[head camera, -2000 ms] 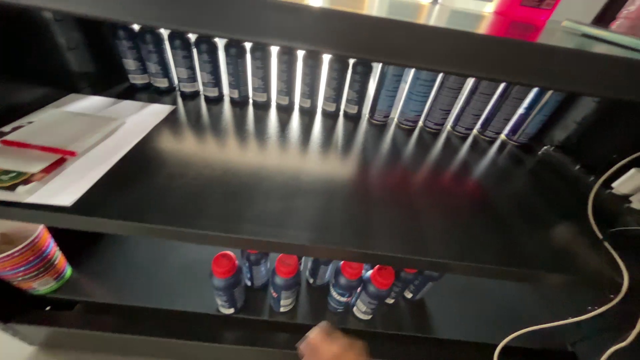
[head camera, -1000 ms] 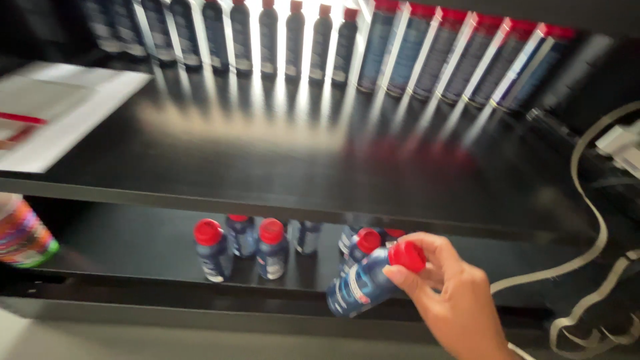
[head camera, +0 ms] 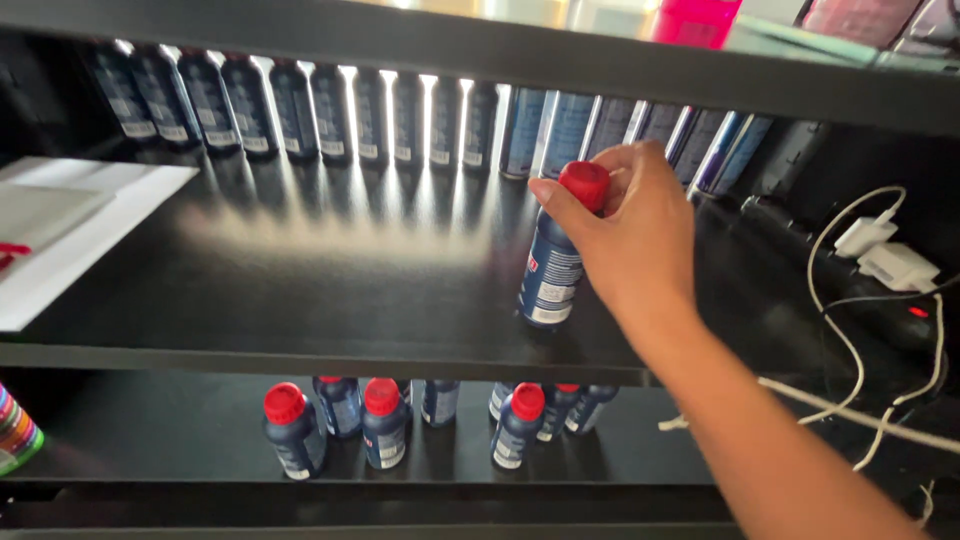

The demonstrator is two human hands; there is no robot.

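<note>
My right hand grips the red cap of a dark blue bottle, which is upright at the upper black shelf, right of the middle. Whether its base touches the shelf is hard to tell. Behind it, along the back of that shelf, runs a row of dark blue bottles, with slimmer blue cans to the right. Several red-capped blue bottles stand on the lower shelf, among them one at the left and one below my hand. My left hand is out of view.
White paper lies at the upper shelf's left. White chargers and pale cables are at the right. A stack of colourful cups stands at the lower left. The upper shelf's front edge divides the two levels.
My right hand has raised a red-capped bottle from in front of the lower shelf to the upper shelf. The bottle was tilted one second ago and is now upright.
</note>
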